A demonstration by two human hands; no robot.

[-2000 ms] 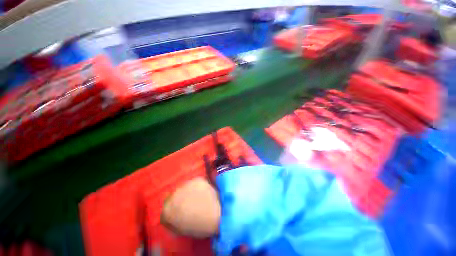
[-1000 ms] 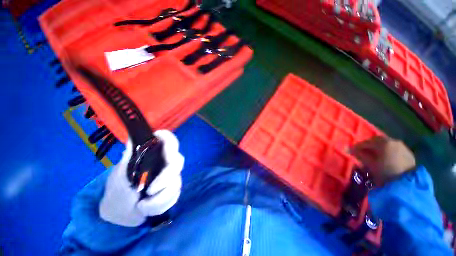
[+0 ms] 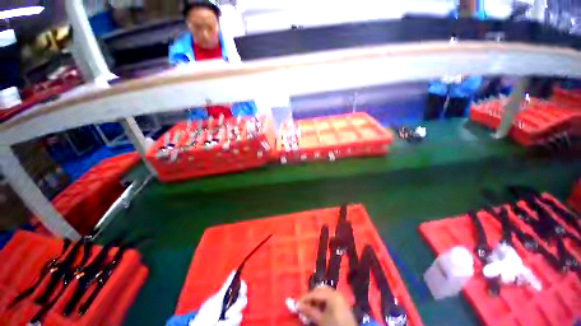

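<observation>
My left hand (image 3: 220,309), in a white glove at the bottom, holds a black wristwatch (image 3: 236,284) with its strap standing up to the right. My bare right hand (image 3: 326,307) is at the bottom centre and pinches a small white wipe (image 3: 293,305). Both hands are over a red-orange compartment tray (image 3: 274,255). Several black watches (image 3: 341,248) lie in the tray's right part, just behind and beside my right hand. The hands are cut off by the lower edge.
Black watches lie on trays at left (image 3: 19,255) and right (image 3: 439,229). A white bottle (image 3: 451,270) and crumpled white cloths (image 3: 509,264) are at the right tray. Stacked trays (image 3: 210,167) stand across the green bench (image 3: 306,188), under a white shelf beam (image 3: 318,75). A person (image 3: 204,38) is beyond.
The view has swung up to face the bench. My left hand with the watch has moved over the middle tray. My right hand now shows a white wipe at its fingertips.
</observation>
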